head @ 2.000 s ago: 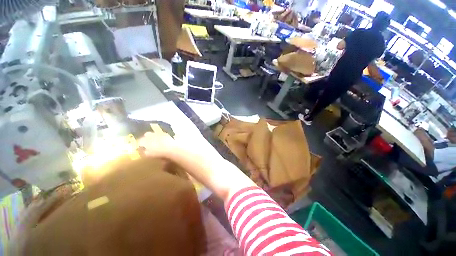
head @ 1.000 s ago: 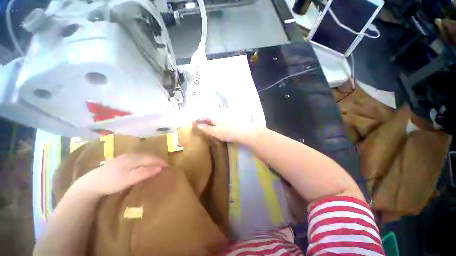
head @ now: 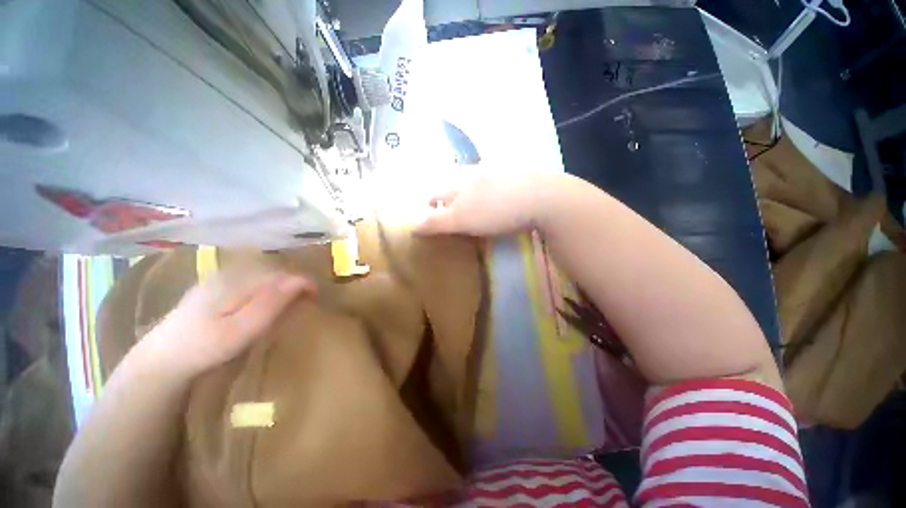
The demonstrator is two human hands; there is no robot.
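Observation:
A brown garment panel (head: 308, 397) lies in front of me, its upper part at the machine's needle area. A small yellow tape piece (head: 252, 415) is on it. A yellow guide (head: 348, 256) stands at the needle area. The white sewing machine head (head: 149, 129) with a red logo covers the upper left. My left hand (head: 233, 313) rests flat on the panel, slightly blurred, holding nothing visible. My right hand (head: 487, 206) is at the panel's upper right edge beside the bright needle area, fingers bent; whether it pinches the cloth is unclear.
Dark snips (head: 596, 332) lie by my right forearm. The white board with yellow strips (head: 517, 347) shows beneath the cloth. A dark table (head: 656, 129) is at right, brown cut pieces (head: 844, 317) beyond it. A white stand (head: 740, 45) is at upper right.
The view has swung from the room down to the machine and moved closer. Both hands now show on the cloth; at first only the right was seen. The dark snips have come into view.

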